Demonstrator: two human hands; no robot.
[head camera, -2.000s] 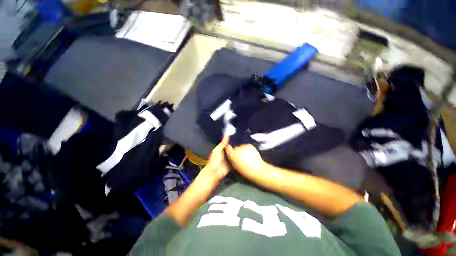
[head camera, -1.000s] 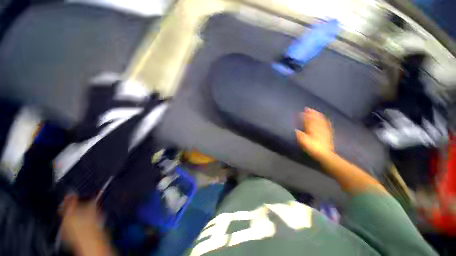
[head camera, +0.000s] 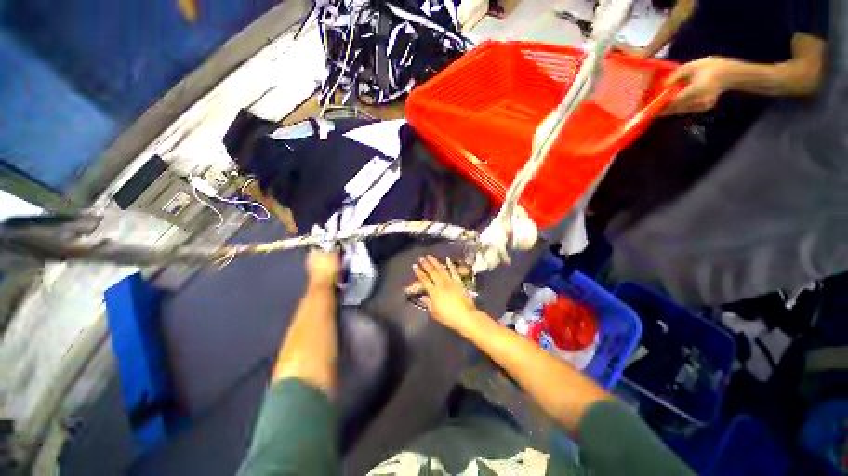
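The black-and-white garment pieces lie in a heap at the upper middle, with a white part hanging toward me. My left hand is at the near edge of this heap, its fingertips closed on the cloth, partly hidden by the rope-like hose. My right hand lies over the iron, beside the hose's wrapped joint; the fingers cover most of it, and whether they grip it is unclear. The whitish hose crosses above both hands. The dark padded board shows blurred below my left hand.
A person's hand holds a red plastic basket at the upper right. A blue basket with red and white items stands below the table edge. A blue block lies at left, near the pale ledge. More striped pieces are behind.
The view has swung right. My left hand has moved from the pieces at lower left to the right-hand heap. My right hand has left the bare board for the iron. The red basket and person now show fully.
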